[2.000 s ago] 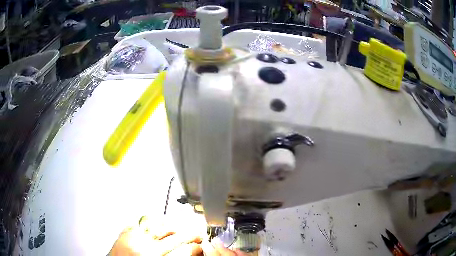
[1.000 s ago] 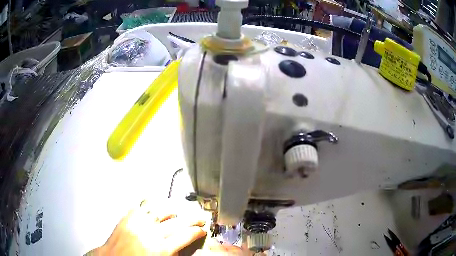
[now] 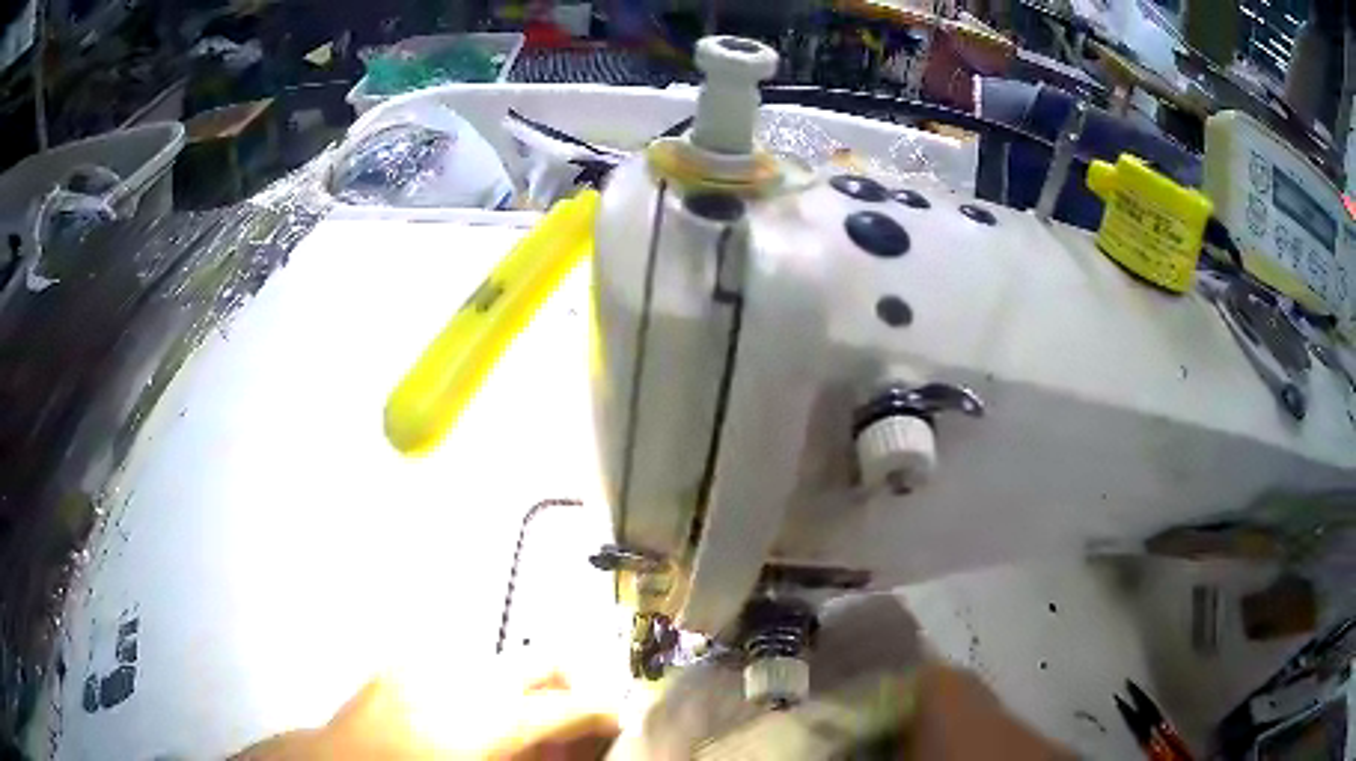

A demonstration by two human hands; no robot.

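The white sewing machine head (image 3: 699,372) stands in the middle. Its presser foot area (image 3: 651,647) is small and partly hidden by glare. Blurred pale olive cloth (image 3: 803,721) lies at the bottom, right of the foot and below the white tension dial (image 3: 776,677). My left hand (image 3: 461,724) is at the bottom edge, left of the foot, cut off and washed out by the lamp; its grip cannot be made out. My right hand (image 3: 974,724) is blurred and cut off at the bottom, with the cloth's right end at its fingers.
A long yellow bar (image 3: 491,327) slants left of the head. Snips (image 3: 1153,724) with orange-red handles lie at the lower right. A yellow labelled block (image 3: 1153,226) sits on the arm, beside the control panel (image 3: 1286,208). A bin (image 3: 149,171) stands at far left.
My right hand has come out to the right, with blurred cloth now showing beside it. My left hand sits lower in the picture. The view has shifted, so the machine head appears farther right.
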